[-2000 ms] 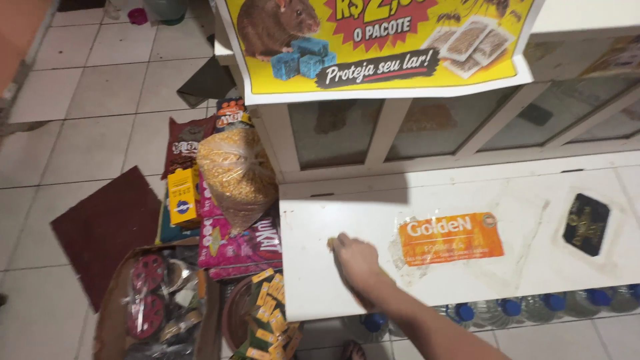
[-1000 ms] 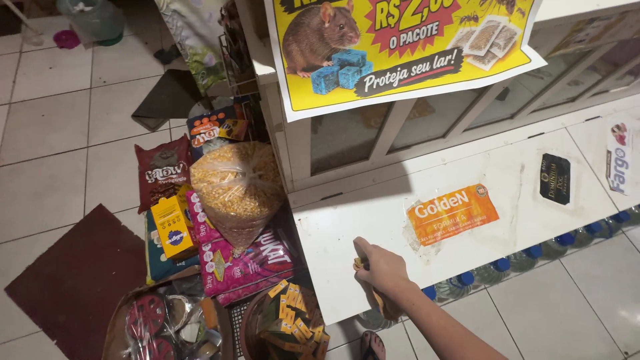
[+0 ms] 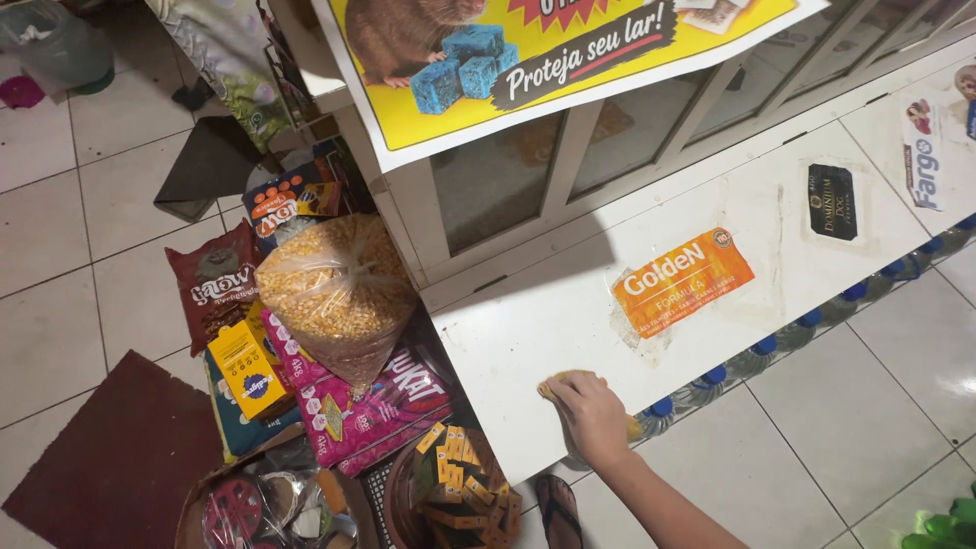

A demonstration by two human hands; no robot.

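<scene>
My right hand (image 3: 595, 415) rests palm down on the white ledge (image 3: 507, 354) near its left end. It is closed on a yellowish cloth (image 3: 564, 377), whose edges show beside the fingers and under the wrist. To the right of the hand, an orange pet food sticker (image 3: 684, 282) with worn, stained edges is stuck to the ledge. Farther right are a black sticker (image 3: 833, 202) and a white one with purple lettering (image 3: 924, 156). My left hand is out of view.
A clear bag of corn kernels (image 3: 335, 290) leans on pet food bags (image 3: 381, 404) left of the ledge. Below are a basket of small yellow packets (image 3: 465, 488) and a box of wrapped items (image 3: 267, 503). Blue-capped bottles (image 3: 713, 377) line the ledge's underside. A poster (image 3: 579, 69) overhangs the glazed cabinet.
The view has shifted so that the ledge slants more. My right hand, still on the cloth, stays at the ledge's left part and now lies closer to its front edge.
</scene>
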